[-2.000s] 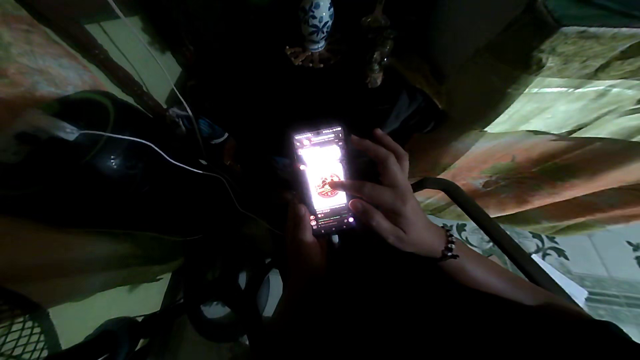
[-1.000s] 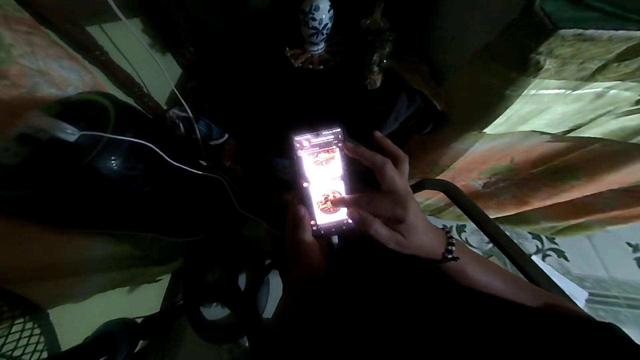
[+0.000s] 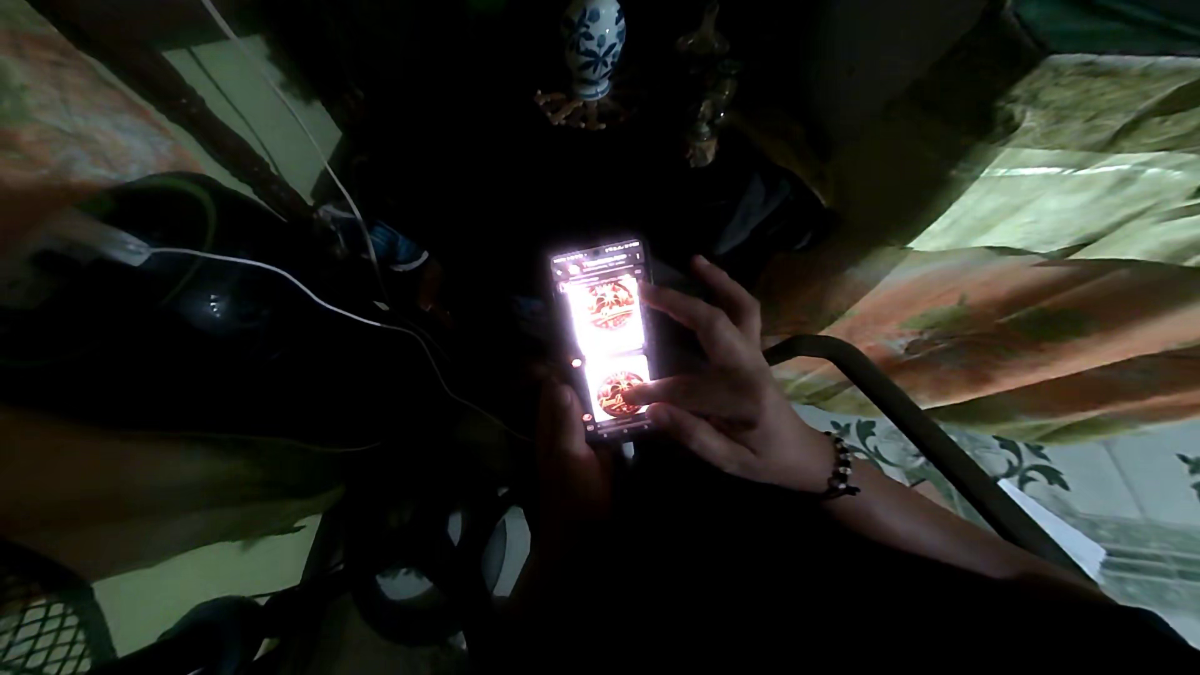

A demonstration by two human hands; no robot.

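A lit smartphone (image 3: 605,342) is upright near the middle of the view, its screen showing two round red pictures on white. My left hand (image 3: 574,450) is wrapped around its lower left side, mostly in shadow. My right hand (image 3: 731,384), with a beaded bracelet (image 3: 841,466) on the wrist, is at the phone's right side; one finger reaches over the lower round picture and another is by the upper right edge. A white plug (image 3: 627,449) shows at the phone's bottom edge.
A white cable (image 3: 309,292) crosses the dark left side. A blue and white vase (image 3: 594,47) stands beyond the phone, beside a figurine (image 3: 711,103). A curved metal bar (image 3: 900,422) runs at the right, near patterned curtains (image 3: 1059,319) and a tiled floor (image 3: 1116,478).
The pictures on the phone's screen have shifted; two round ones show now, where two seconds ago one showed low down. My right hand's fingers have moved slightly, while my left hand stays around the phone.
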